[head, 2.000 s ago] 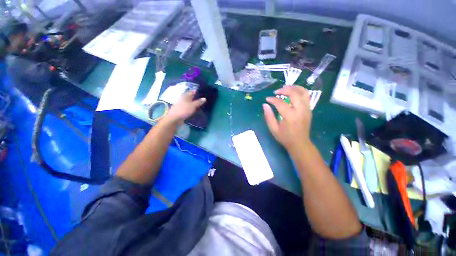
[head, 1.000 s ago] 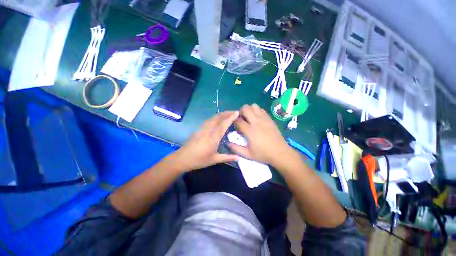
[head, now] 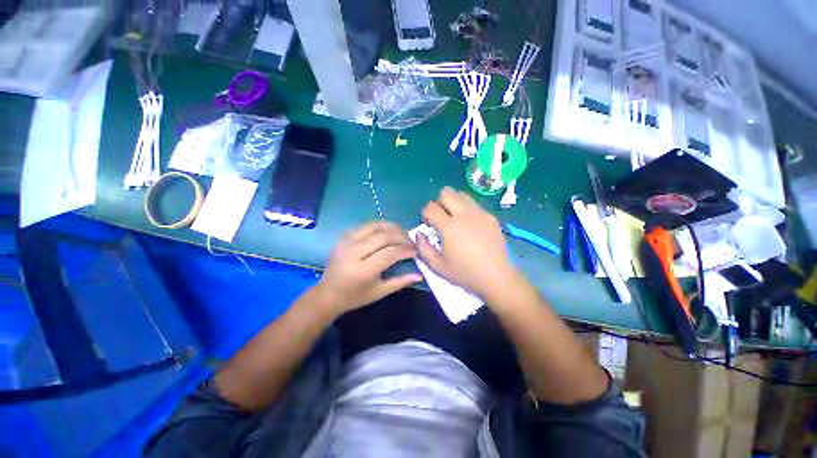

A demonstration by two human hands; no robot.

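A white rounded device [head: 451, 299] lies slanted at the mat's front edge, over my lap. My right hand [head: 463, 240] covers its upper part, with fingers and thumb closed around it. My left hand [head: 369, 261] is just left of it, fingers curled and fingertips close to its upper left edge. Whether the left fingers hold anything is hidden. The device's upper end shows only in part between the hands.
Dark smartphone [head: 300, 176], tape roll [head: 174, 200] and plastic bag [head: 252, 141] at left. Green spool [head: 502, 159], light-blue cutters [head: 532, 237] and white cables [head: 472, 110] beyond the right hand. White trays [head: 555, 116], black fan-like unit [head: 674, 192] and orange-handled tool [head: 668, 271] at right.
My left hand has left the smartphone area and come beside the device. My right hand has come down from above the mat onto the device. The camera view has also shifted.
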